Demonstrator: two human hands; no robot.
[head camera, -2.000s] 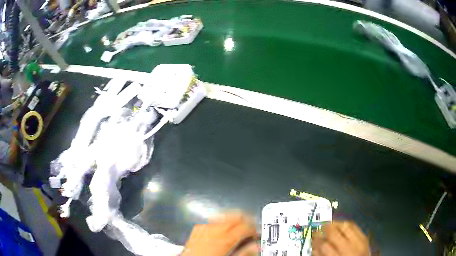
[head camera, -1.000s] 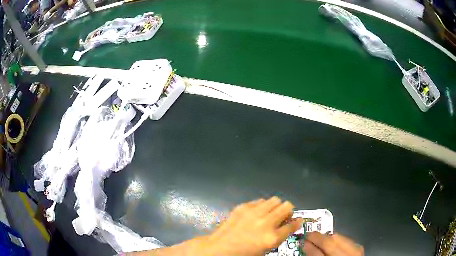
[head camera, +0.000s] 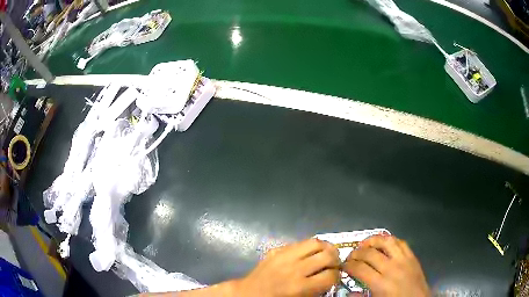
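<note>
A white power strip housing (head camera: 354, 235) lies open at the bottom edge, right of the middle, partly cut off by the frame. A brass contact strip (head camera: 348, 245) shows near its far end. My left hand (head camera: 296, 268) reaches over its left side and my right hand (head camera: 386, 264) is over its right side. The fingertips of both hands meet inside the housing; what they pinch is hidden. Green and white parts show just below the fingers.
Bagged cords (head camera: 124, 168) and stacked white housings (head camera: 174, 87) lie at left. Contact strips joined by a wire (head camera: 506, 223) and a pile of contact strips (head camera: 522, 281) lie at right. Beyond the pale rail (head camera: 348, 113), the green belt (head camera: 301, 46) carries bagged units.
My left hand has come over the housing and a brass strip now shows at its far end; the loose strip beyond it is gone. The view has shifted and belt units sit further left.
</note>
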